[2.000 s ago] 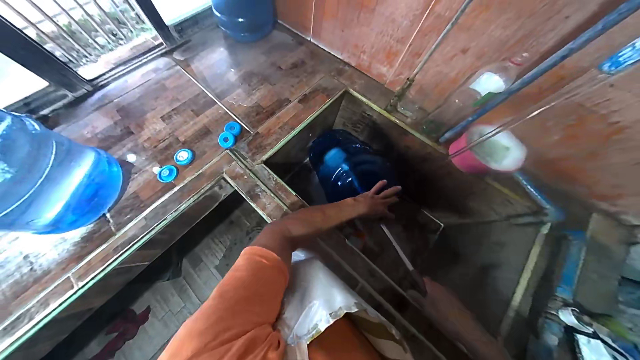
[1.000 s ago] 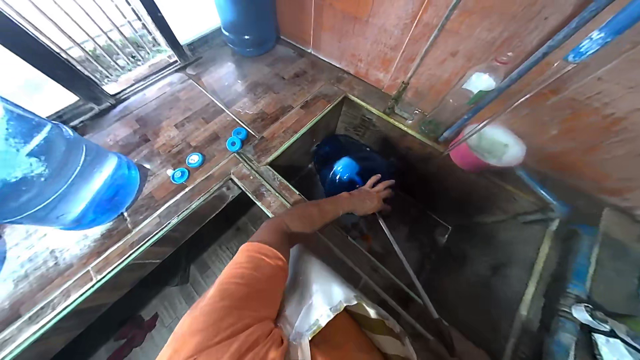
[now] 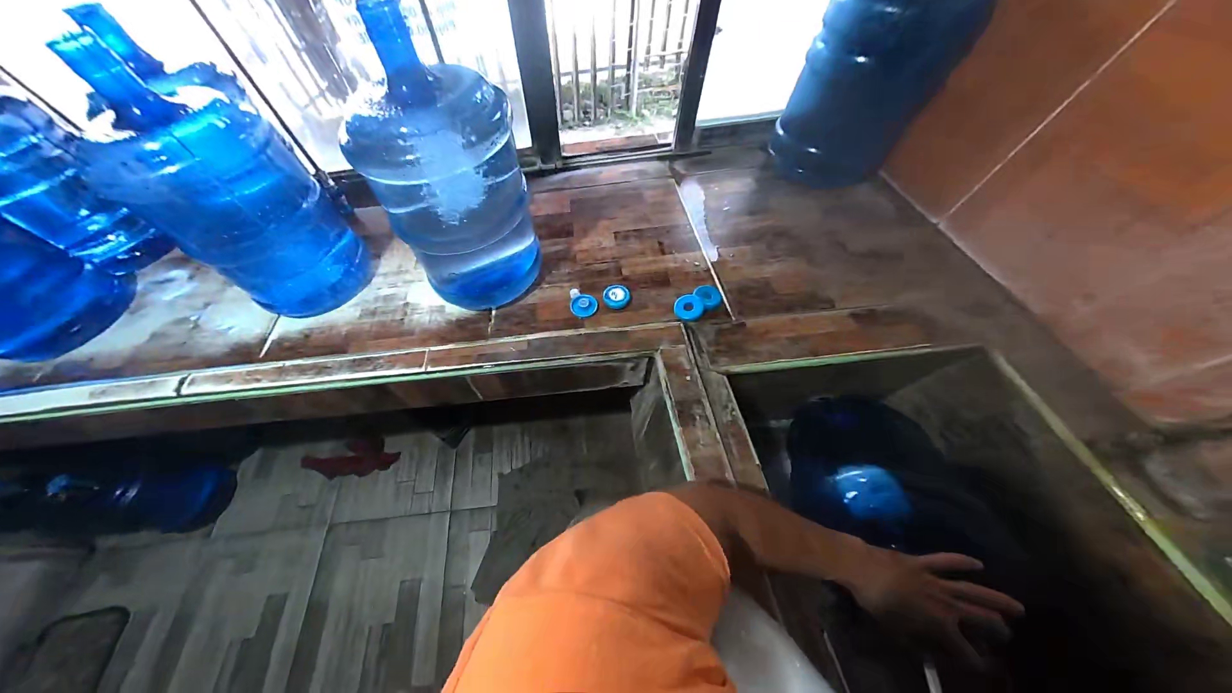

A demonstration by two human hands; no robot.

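Observation:
My left hand point(image 3: 929, 595) has its fingers spread over the lower part of a dark blue plastic water jug point(image 3: 866, 491), which lies in the tiled basin point(image 3: 1068, 423) at the lower right. The jug's far side is in shadow, so whether the palm presses on it is unclear. The end of a thin pale rod point(image 3: 932, 677) shows just below the hand. My right hand is out of view. On the tiled ledge, blue caps point(image 3: 689, 307) lie near the basin's corner.
Large blue water jugs point(image 3: 221, 207) and a clear-looking filled jug point(image 3: 481, 183) stand on the ledge at left. Another blue jug point(image 3: 837, 106) stands by the wall. A tiled divider point(image 3: 703, 423) separates the basin from the lower floor, where a red cloth point(image 3: 351, 458) lies.
The view has swung far to the left, bringing more jugs into sight. My right arm and most of the rod have left the frame. My left hand stays near the jug in the basin.

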